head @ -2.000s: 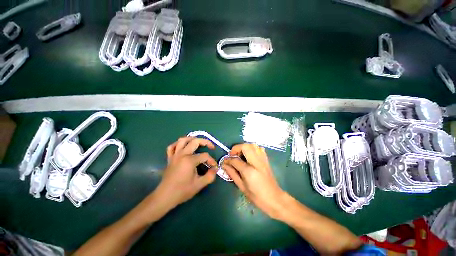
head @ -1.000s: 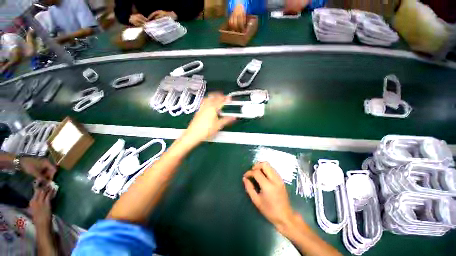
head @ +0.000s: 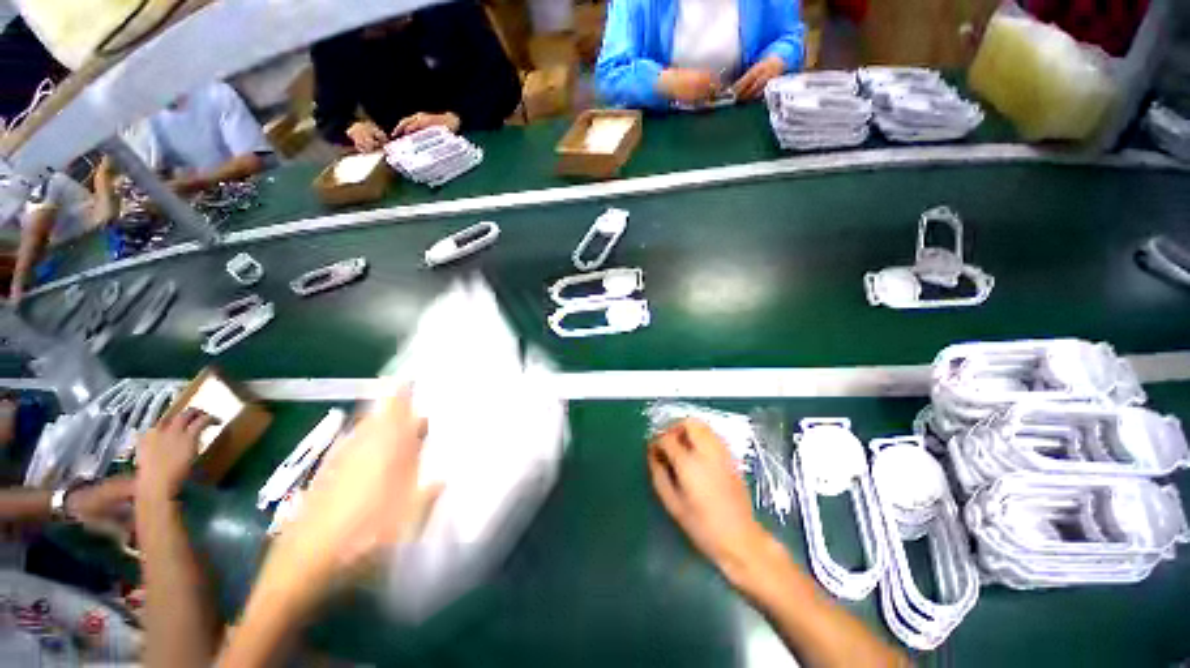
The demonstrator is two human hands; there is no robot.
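My left hand (head: 352, 489) is blurred by motion and holds a blurred bunch of white frames (head: 476, 450) over the near bench, left of the middle. My right hand (head: 698, 489) rests on the near edge of the pile of thin white pins (head: 724, 420); its fingers are curled, and whether they pinch a pin cannot be told. A shiny narrow bundle of pins (head: 773, 463) lies right of it. Two small sets of white loop frames (head: 835, 502) lie further right. Left-hand loose frames (head: 300, 457) are partly hidden behind my left hand.
Tall stacked frames (head: 1077, 522) stand at the right. A long white strip (head: 731, 382) crosses the bench. Beyond it lie single and paired frames (head: 598, 317). A neighbour's hand (head: 170, 450) is at a brown box (head: 235, 437) at left. More people sit across the belt.
My left hand has come back from the belt with the group of frames that lay there. Two paired frames stay on the belt. My right hand stays by the pins. The view has shifted.
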